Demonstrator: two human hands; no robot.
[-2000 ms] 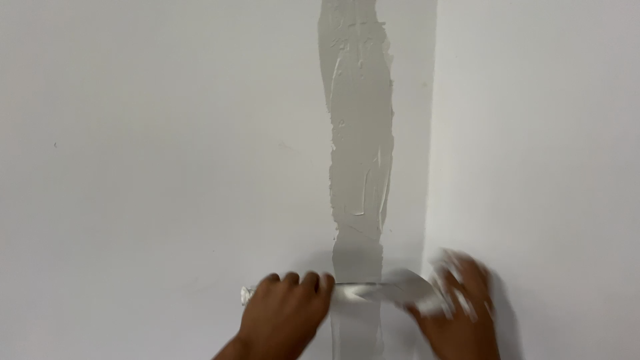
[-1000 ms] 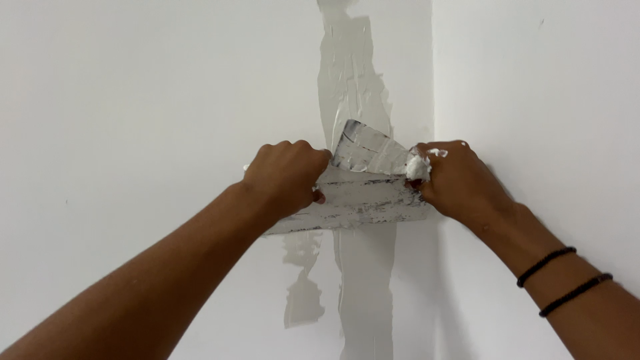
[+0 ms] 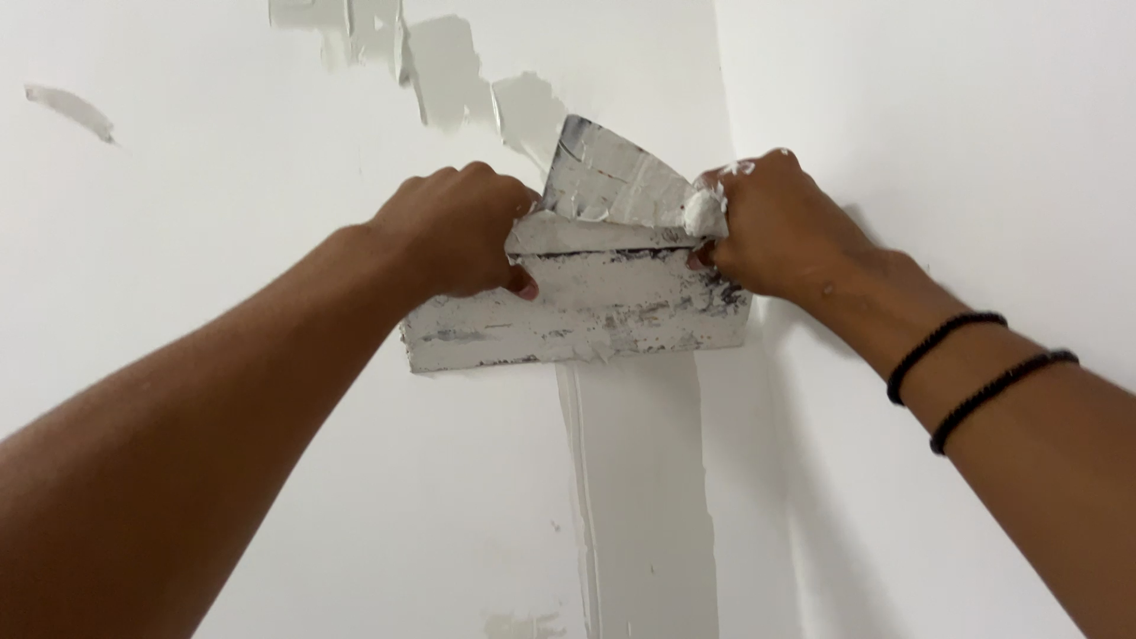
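Observation:
A wide taping knife (image 3: 612, 306), its blade smeared with dried compound, lies against the white wall with its long lower edge across a vertical grey strip of wet joint compound (image 3: 652, 497). My left hand (image 3: 461, 231) grips the left part of this knife, thumb on the blade face. On its right part is my right hand (image 3: 772, 222), which also holds a smaller putty knife (image 3: 612, 173). That blade points up and left, coated in compound, with a white lump near its handle end. White compound is smeared on my right knuckles. The handles are mostly hidden.
An inside wall corner (image 3: 785, 497) runs down just right of the wide knife, with the side wall (image 3: 958, 160) beyond my right hand. Stepped compound patches (image 3: 444, 71) rise to the upper left. A grey smear (image 3: 71, 111) marks the wall at far left.
Two seconds ago my hands were low on the strip, the right one blurred; both then appear higher, holding the knives. The view has shifted, and stepped patches now show at the top.

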